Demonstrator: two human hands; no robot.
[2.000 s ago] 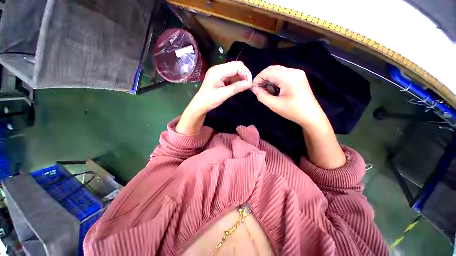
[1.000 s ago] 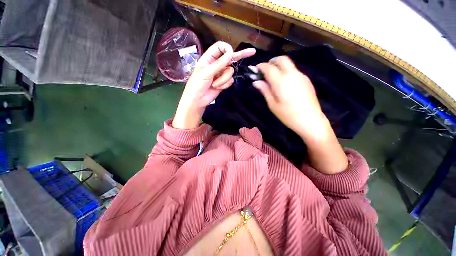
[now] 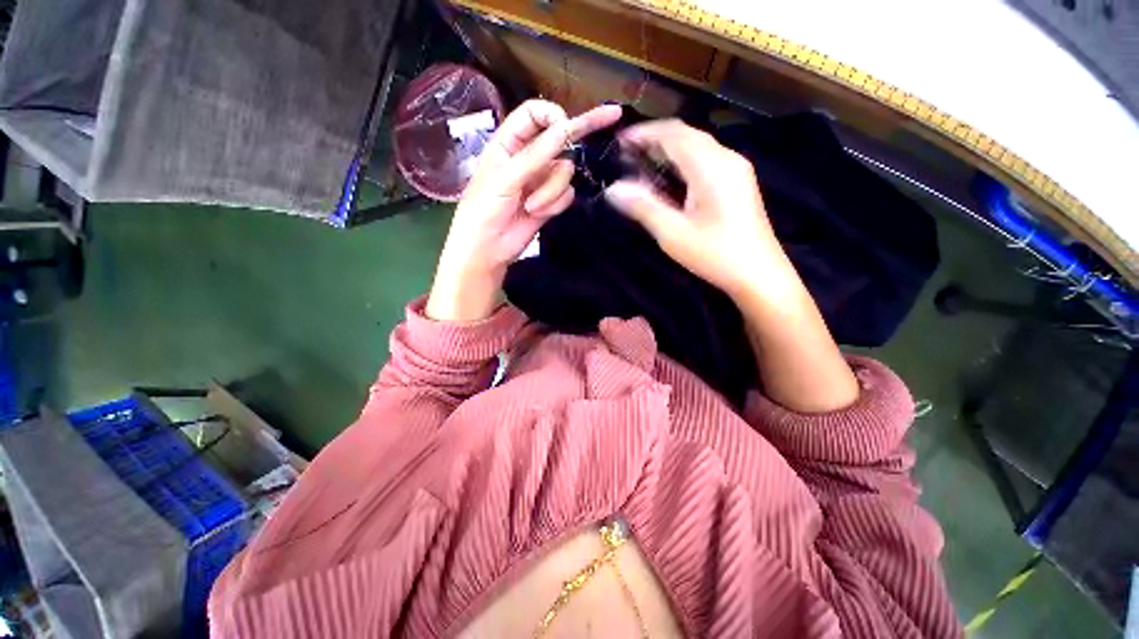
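A dark garment (image 3: 812, 225) lies over my lap and reaches under the table edge. My left hand (image 3: 506, 200) is over its left part, with thumb and fingers pinched and the index finger pointing right. A fine pale thread (image 3: 577, 156) shows at the left fingertips; whether cloth is pinched too cannot be told. My right hand (image 3: 706, 206) is just to the right, fingers curled around a small dark tool, likely thread snips (image 3: 656, 169), blurred. The hands are apart. A small white piece (image 3: 531, 247) shows beside my left wrist.
A white-topped table (image 3: 912, 56) with a yellow tape measure (image 3: 862, 94) along its edge is ahead and right. A reddish waste basket (image 3: 437, 137) and grey fabric bin (image 3: 231, 106) stand left. A blue crate (image 3: 150, 462) is lower left. A dark stand (image 3: 1049, 399) is right.
From touching fingertips two seconds ago, my hands have separated. My left index finger has extended. In the last second, my right hand has shifted slightly up and left.
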